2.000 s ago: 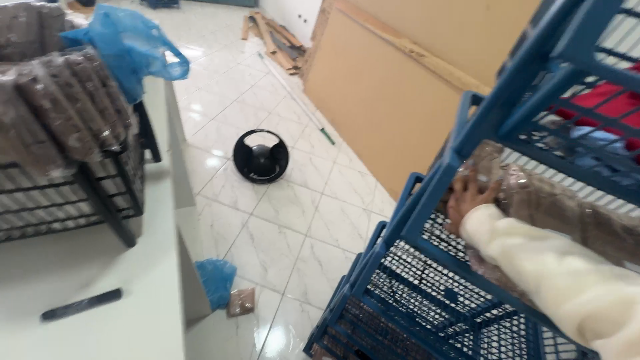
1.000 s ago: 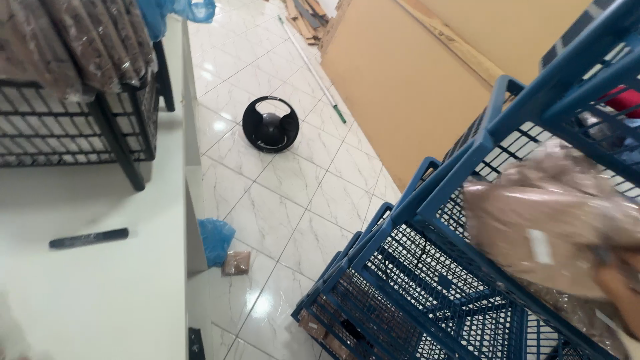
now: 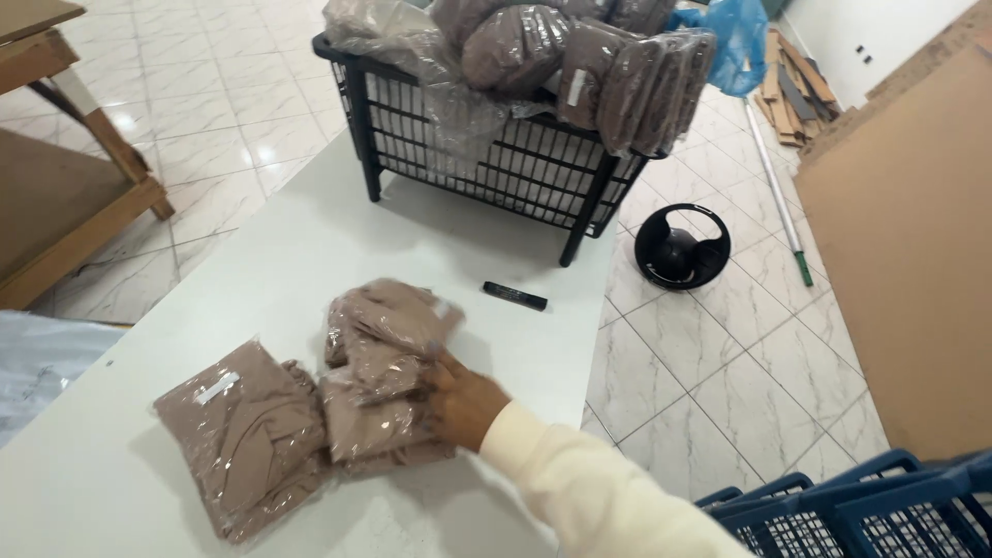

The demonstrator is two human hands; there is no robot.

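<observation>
My right hand, in a cream sleeve, grips the right edge of a brown garment in clear plastic over the white table. Beneath it lies another bagged brown garment. Touching that on the left is a wider bagged garment with a white label. A black marker lies near the table's right edge. Behind stands a black plastic basket heaped with bagged brown garments. My left hand is out of view.
Blue plastic crates stand at the lower right. On the tiled floor are a round black plastic object, a pole with a green end and wood scraps. A brown board leans at right, a wooden table stands at left.
My right hand has moved from the blue crate at the right to the bagged garments on the white table. The view has swung left.
</observation>
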